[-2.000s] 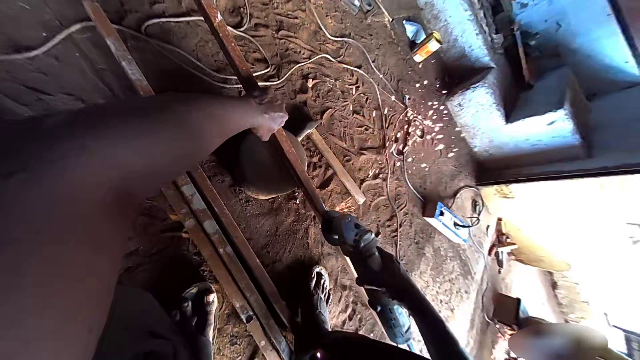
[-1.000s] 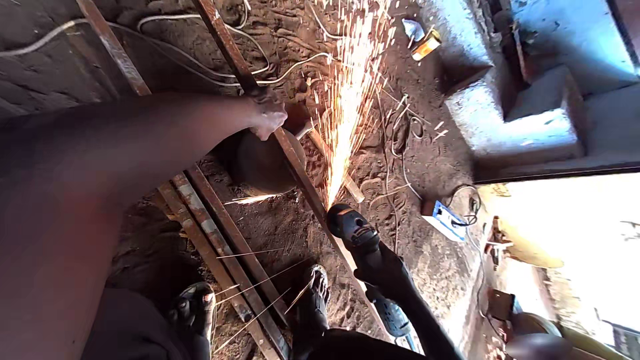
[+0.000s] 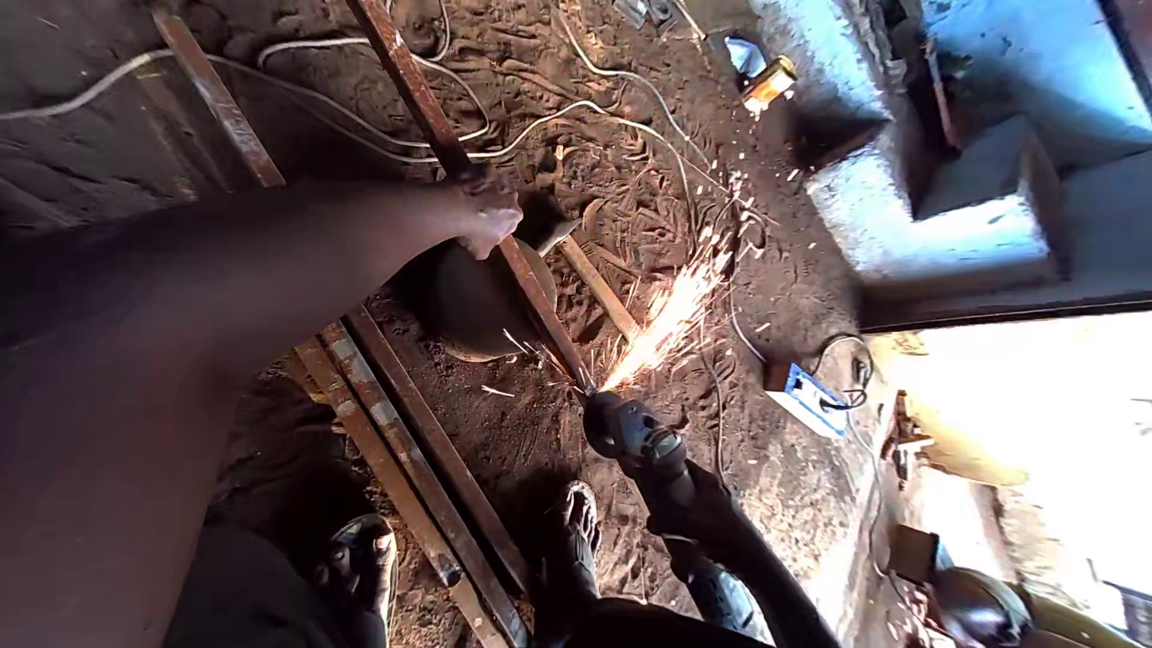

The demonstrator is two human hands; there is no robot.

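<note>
My left hand (image 3: 490,211) grips a long rusty metal bar (image 3: 540,297) that slants down to the right over a rounded object (image 3: 468,301) on the dirt floor. An angle grinder (image 3: 639,436) is in my right hand (image 3: 688,499), its head at the bar, with the disc itself hidden. Bright sparks (image 3: 670,319) fly up and to the right from that spot. A hammer (image 3: 598,283) with a wooden handle lies just right of the bar.
Several metal bars (image 3: 414,450) lie between my feet and to their left. Pale cables (image 3: 360,135) cross the floor above. A blue and white power box (image 3: 810,400) stands at right, below concrete steps (image 3: 936,216). A yellow can (image 3: 769,84) lies near the steps.
Two seconds ago there were no sparks; one second ago they shot steeply upward, and now they slant to the right. The left hand keeps its hold on the bar.
</note>
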